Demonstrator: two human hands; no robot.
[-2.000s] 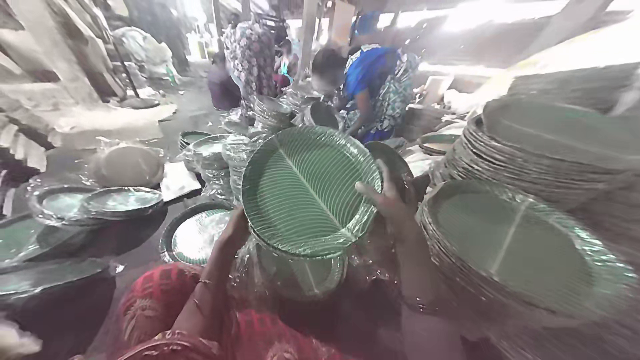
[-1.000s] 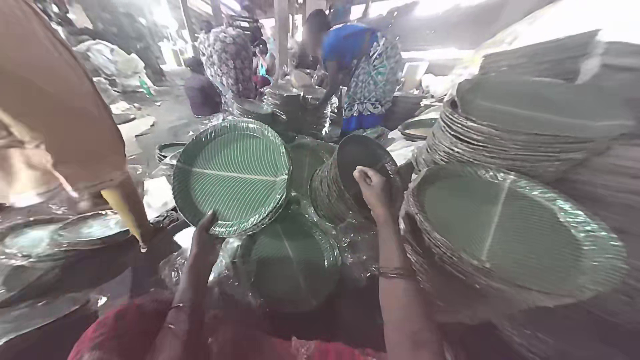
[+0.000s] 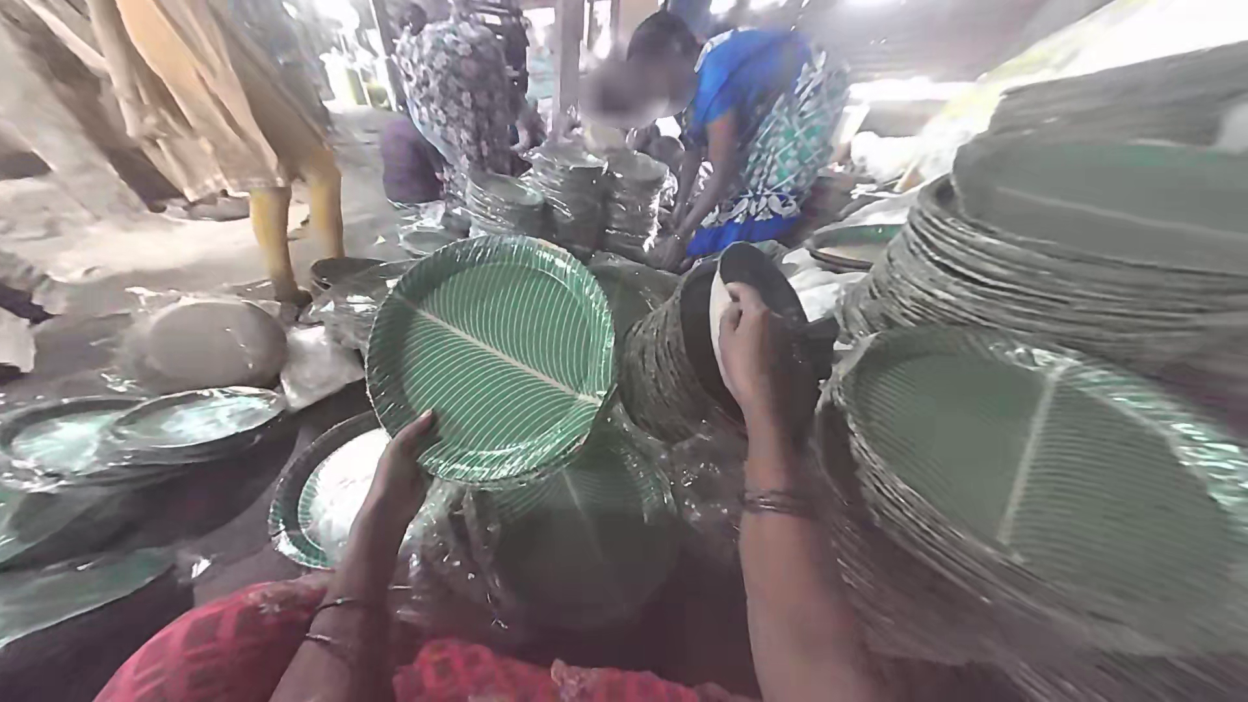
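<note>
My left hand (image 3: 402, 470) holds the lower left rim of a round green plate (image 3: 492, 361) with a banana-leaf pattern and a glossy edge; its fingers are mostly behind the plate. To the right, my right hand (image 3: 746, 351) grips the edge of a thin disc (image 3: 719, 322), pale on the side that shows, at the face of a tilted stack of dark round discs (image 3: 665, 366). Below the held plate, another green leaf-patterned plate (image 3: 585, 536) lies in front of my lap, with clear plastic film around it.
Tall stacks of green plates (image 3: 1121, 468) stand at the right, with more (image 3: 1092, 205) behind. Film-wrapped plates (image 3: 195, 419) lie on the left floor. A person in blue (image 3: 751, 107) bends beside wrapped stacks (image 3: 570, 190). Another person (image 3: 292, 175) stands at upper left.
My right hand was on the green plate's rim two seconds back; it is now at the dark stack, pinching a disc. The person at upper left came into view after the first frame.
</note>
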